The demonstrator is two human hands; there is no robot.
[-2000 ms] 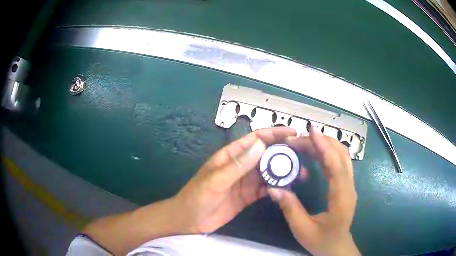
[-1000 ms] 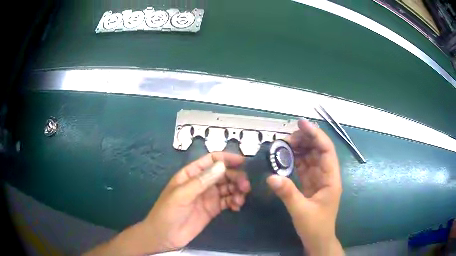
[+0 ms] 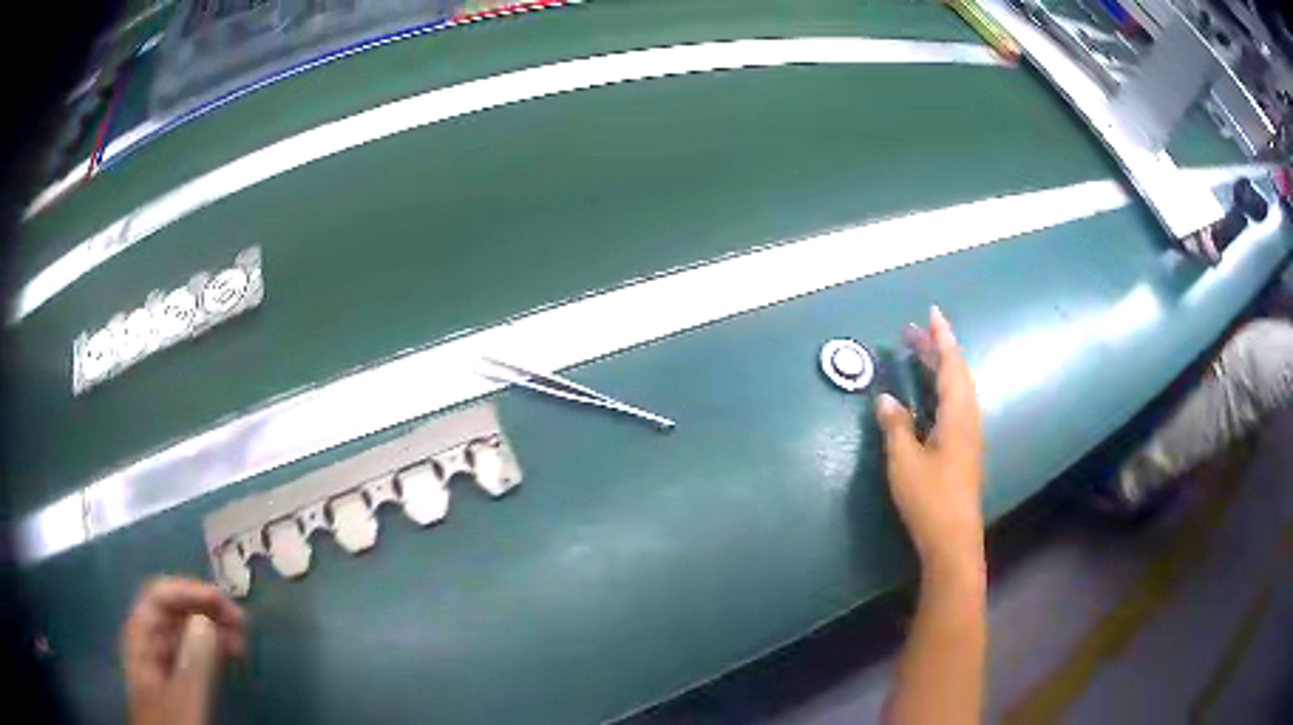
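Observation:
The round speaker unit (image 3: 848, 364), with a black rim, pale ring and light centre, is on the green surface, left of my right hand (image 3: 939, 425). My right hand's thumb and fingers are apart and hold nothing; a small gap shows between them and the unit. The scalloped metal jig (image 3: 362, 496) lies at the left. My left hand (image 3: 177, 644) is blurred at the lower left, fingers curled, with a tan wrap on one digit, close by the jig's left end. Whether it holds or touches anything is unclear. Tweezers (image 3: 581, 392) lie right of the jig, their prongs over the metal strip.
A shiny metal strip (image 3: 737, 283) crosses the green bench. Beyond it lies a second, loaded jig (image 3: 170, 319). A tray with blue and red edging (image 3: 355, 43) is at the top left. Metal equipment (image 3: 1177, 198) stands at the upper right. A person's pale-clothed part (image 3: 1227, 404) shows at the right.
The view has swung right. My right hand has let go of the round unit, which now lies right of the tweezers. My hands are far apart, the left near the jig's end.

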